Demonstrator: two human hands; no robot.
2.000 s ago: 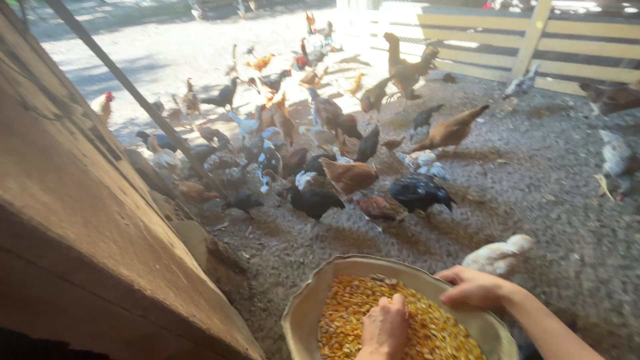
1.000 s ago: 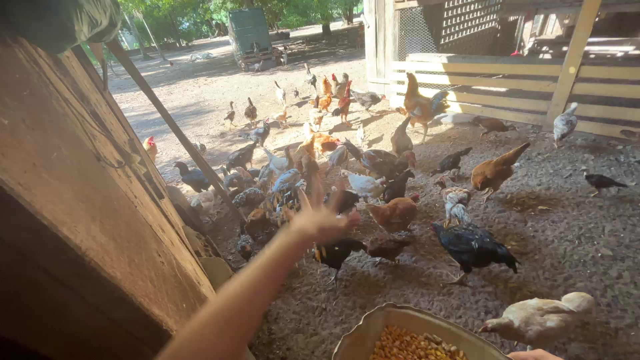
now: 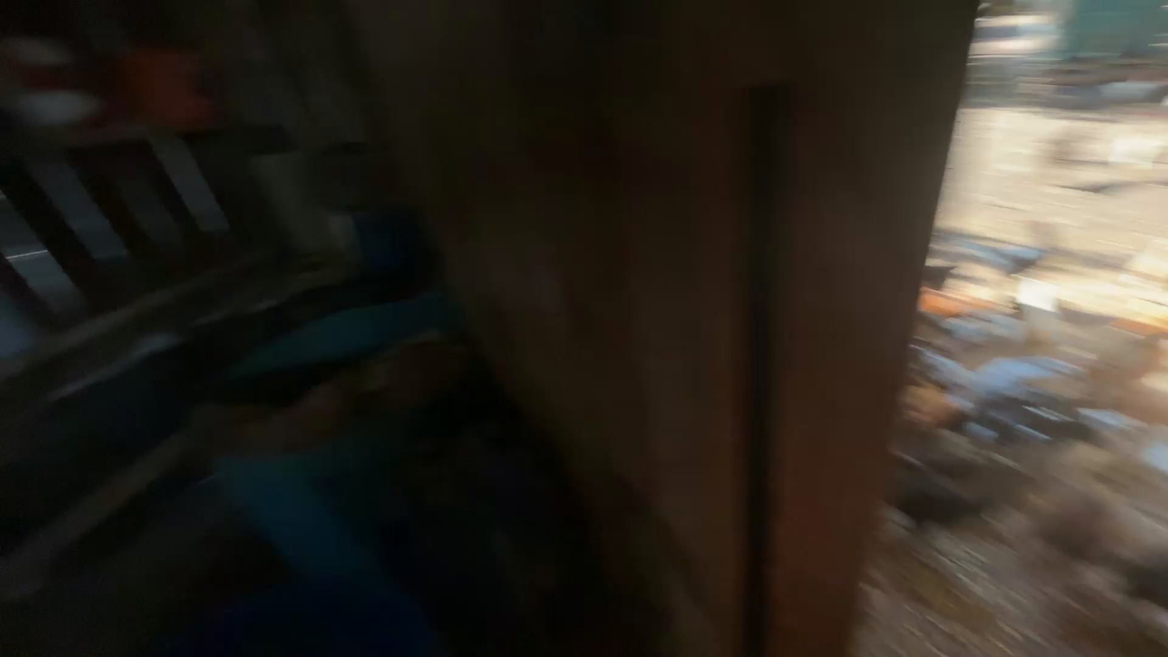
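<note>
Neither my left hand nor my right hand can be made out in this dark, heavily blurred view. The basin of corn kernels is out of sight too. Outside the doorway at the right, a flock of chickens (image 3: pixel 1022 392) shows as smeared patches of white, orange and dark. At the lower left lies a turquoise object (image 3: pixel 301 520), with a dim brownish shape (image 3: pixel 319 411) across it; whether that shape is skin, wood or something else is unclear.
A wooden wall or door edge (image 3: pixel 830 365) stands upright between the dark interior and the sunlit ground (image 3: pixel 1058 173). Pale slats (image 3: pixel 187 182) and a red-orange object (image 3: pixel 164 87) are at the upper left. Something deep blue (image 3: pixel 301 625) is at the bottom.
The view has swung far left, into the dark interior. The basin of corn and the outstretched arm seen earlier are out of view, and the chickens now show only at the right edge.
</note>
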